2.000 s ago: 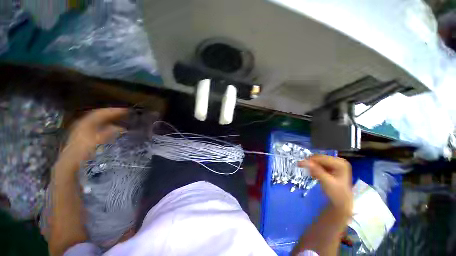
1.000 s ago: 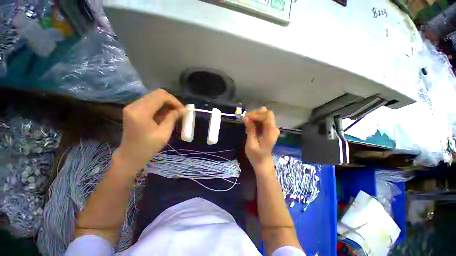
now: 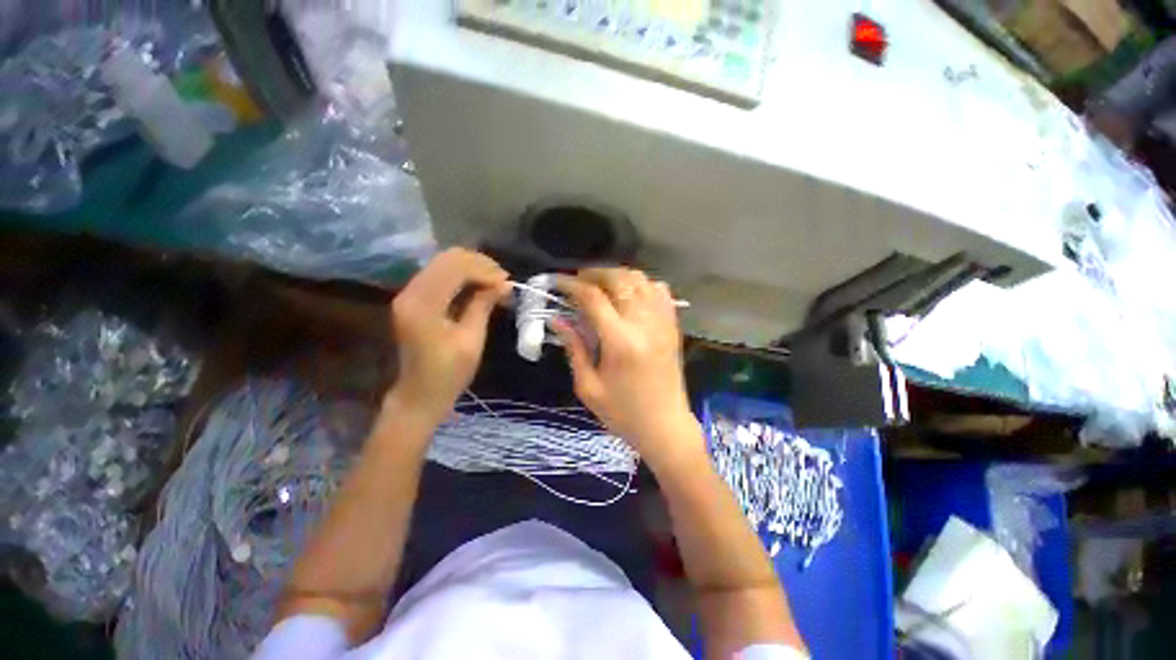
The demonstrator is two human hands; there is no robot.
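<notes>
A white cable (image 3: 533,294) is wound around the two white winding posts (image 3: 531,338) at the machine front. My left hand (image 3: 445,322) pinches the cable just left of the posts. My right hand (image 3: 622,346) closes around the coiled cable at the right post and mostly hides that post. A short white end sticks out to the right of my right hand. A loose bundle of white cables (image 3: 535,451) lies across my dark-covered lap.
The off-white machine (image 3: 722,194) stands ahead, with the dark tying head (image 3: 838,368) at its right. A blue tray (image 3: 838,567) with finished coils (image 3: 778,484) is right of my lap. A grey-white cable pile (image 3: 219,516) and shiny bagged items (image 3: 84,451) are at left.
The cable, stretched straight across the posts a second ago, is now wound around them. My right hand has moved from right of the posts onto the coil. My left hand stays at their left.
</notes>
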